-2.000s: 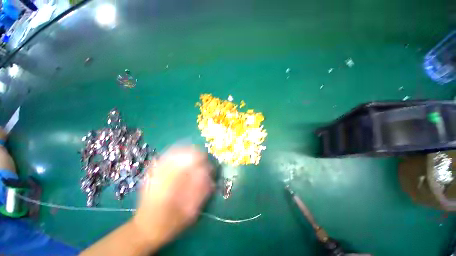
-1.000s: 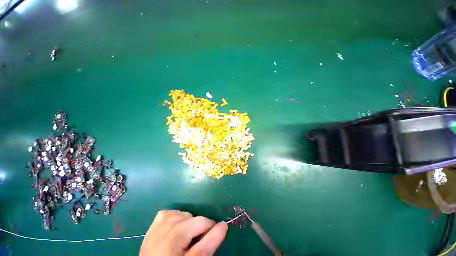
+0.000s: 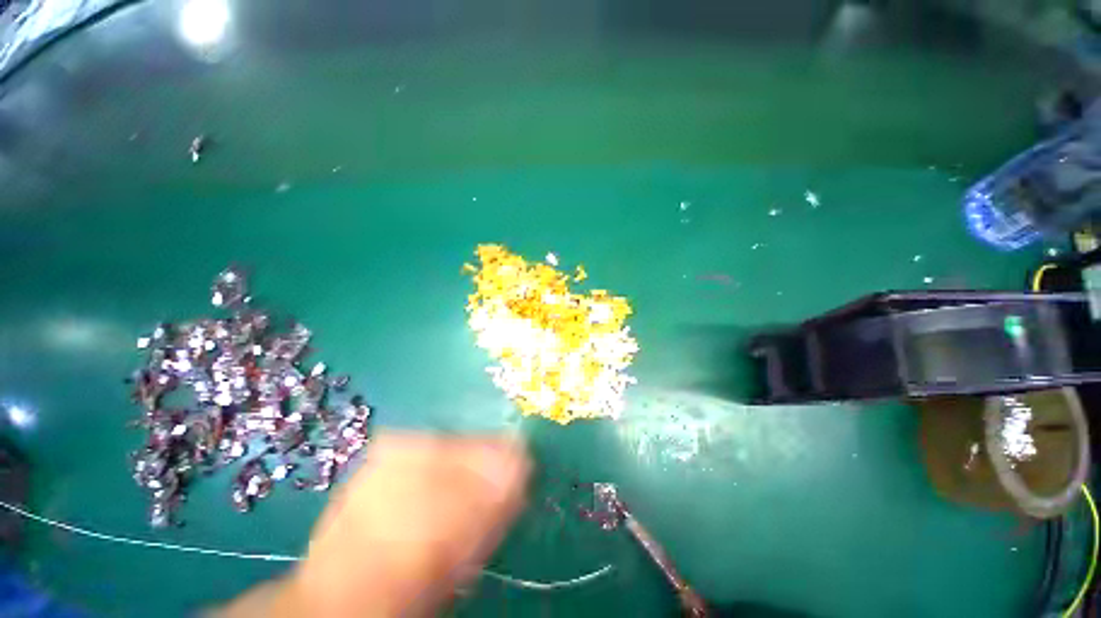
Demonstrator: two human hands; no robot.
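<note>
My left hand [image 3: 417, 519] is blurred at the bottom centre, with the thin silvery solder wire [image 3: 157, 547] passing under or through it. The wire's free end curves out to its right. The soldering iron [image 3: 658, 558] comes in from the bottom edge, its tip at a small dark part [image 3: 600, 505] on the bench. My right hand is out of the picture. A heap of small yellow components [image 3: 549, 338] lies at the centre. A loose pile of dark, silvery-glinting assemblies [image 3: 229, 398] lies at the left.
A long black parts bin [image 3: 899, 396] lies at the right, with a round brown pot [image 3: 954, 465] beside it. A clear bluish bottle [image 3: 1008, 211] is at the upper right. A yellow-green cord [image 3: 1089, 555] runs at the right edge. Small scraps dot the bench [image 3: 676, 133].
Since one second ago, my left hand has moved up and left, away from the iron tip. The wire's end has left the small dark part. The view has also shifted.
</note>
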